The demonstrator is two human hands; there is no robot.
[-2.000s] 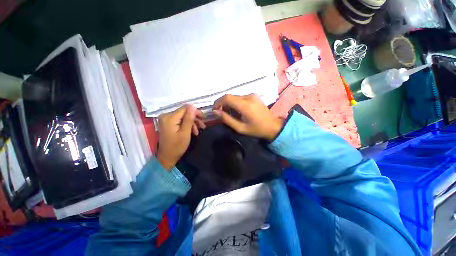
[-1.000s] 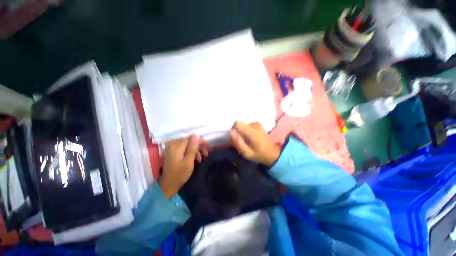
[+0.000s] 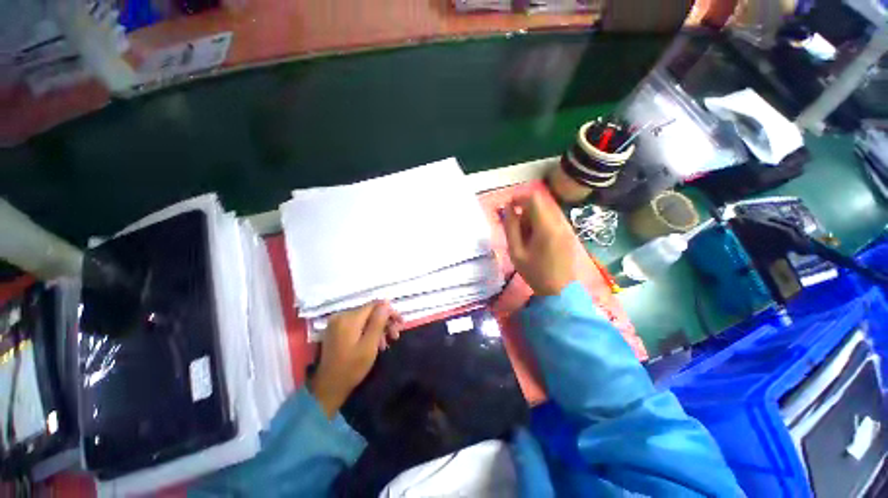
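A glossy black tablet (image 3: 443, 365) with a small white label lies in front of me, its lower part hidden by my head's dark shape and clothing. My left hand (image 3: 352, 352) rests at its far left edge, fingers bent; whether it grips the edge is unclear. My right hand (image 3: 543, 243) is over the red mat, right of the white sheet stack, fingers curled. It covers the place where blue-handled cutters and a white crumpled tissue lay. What it holds cannot be seen.
White sheet stack (image 3: 389, 233) lies beyond the tablet. Another black tablet (image 3: 151, 340) lies on sheets at left. At right are a pen holder (image 3: 591, 156), white cable (image 3: 594, 225), tape roll (image 3: 668, 214), squeeze bottle (image 3: 654, 257) and blue crate (image 3: 779, 389).
My right hand has left the tablet's far edge and moved forward and right over the mat. My left hand stays at the edge. The view has tilted up, showing more bench and the tablet's label.
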